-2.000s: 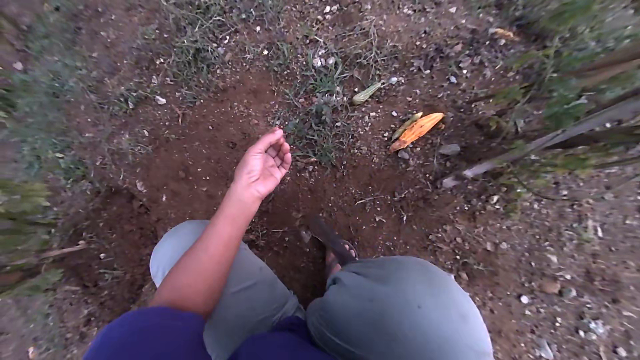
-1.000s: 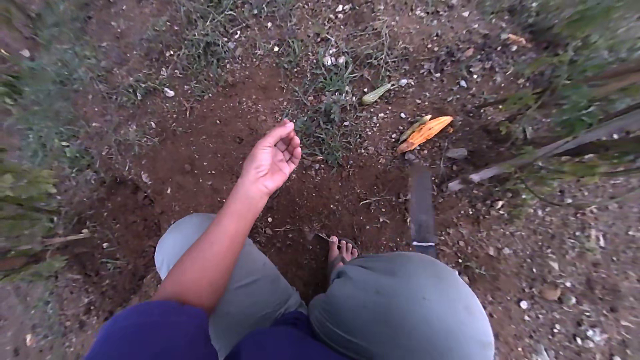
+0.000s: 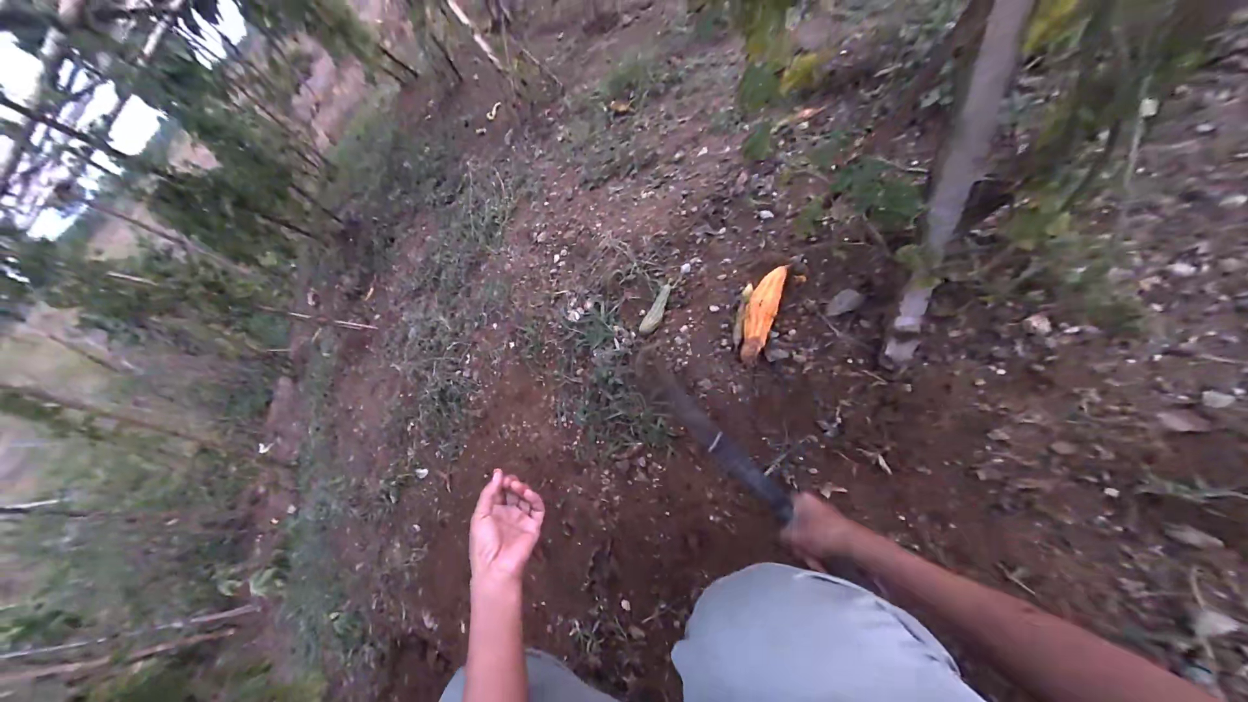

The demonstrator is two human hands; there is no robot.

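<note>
My left hand [image 3: 507, 525] is held palm up above bare reddish soil, fingers loosely curled, with nothing in it. At the right of my knees, my right hand [image 3: 822, 529] grips the dark handle of a long-handled hand tool [image 3: 746, 470], whose blurred dark blade points away to the upper left, over a patch of weeds [image 3: 619, 395]. Beyond the blade lies a small green bitter gourd [image 3: 656, 309]. An orange, ripe-looking gourd [image 3: 765, 310] rests on the ground to its right, against a narrower yellowish-green one.
A pale wooden post or stem [image 3: 951, 210] stands at the upper right among leafy vines [image 3: 877, 190]. A flat stone [image 3: 844, 302] lies near the orange gourd. Blurred plants and thin sticks fill the left side; grass [image 3: 439, 361] and pebbles dot the soil.
My right hand has come into view with the tool, whose blade now points to the upper left. The view has tilted up and turned, showing more plants. My left hand stays empty.
</note>
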